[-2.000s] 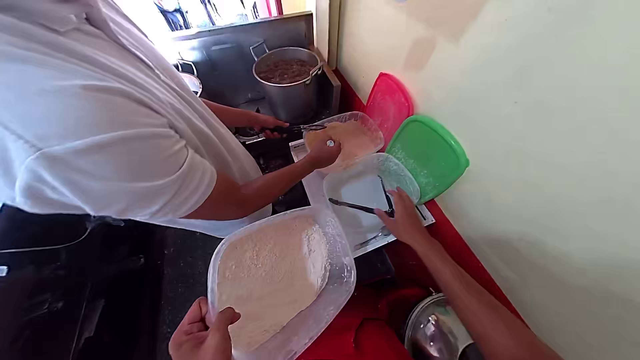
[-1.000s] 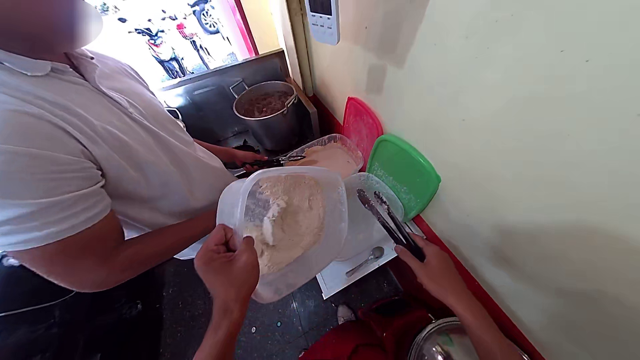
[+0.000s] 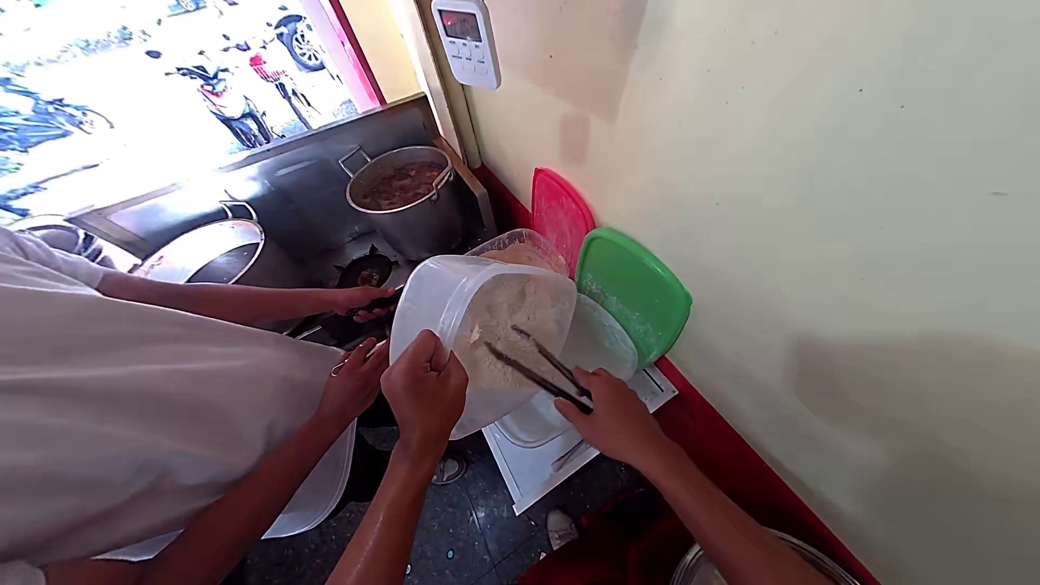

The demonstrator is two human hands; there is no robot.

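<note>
My left hand point(image 3: 425, 388) grips the near rim of a clear plastic container point(image 3: 426, 305), which is tilted up and holds beige flour point(image 3: 508, 313). My right hand point(image 3: 609, 410) holds dark tongs point(image 3: 540, 374), their two arms apart and their tips over the flour. Behind and below the tilted container, another clear container point(image 3: 605, 337) rests on a white surface. A further tub with orange-tinted powder point(image 3: 524, 253) is partly hidden beyond it. The green lid point(image 3: 634, 292) and the pink lid point(image 3: 561, 215) lean on the wall.
At left a co-worker in a pale shirt point(image 3: 146, 406) stands close, hands near the container. A steel pot of brown food point(image 3: 402, 191) and a wide pan point(image 3: 207, 252) stand at the back. A metal utensil point(image 3: 573, 455) lies on the white surface point(image 3: 528, 479). A metal lid point(image 3: 764, 556) is low right.
My left hand has raised and tilted the flour container, which was lower and flatter two seconds ago. The tongs in my right hand have moved from over the other clear container to over the flour.
</note>
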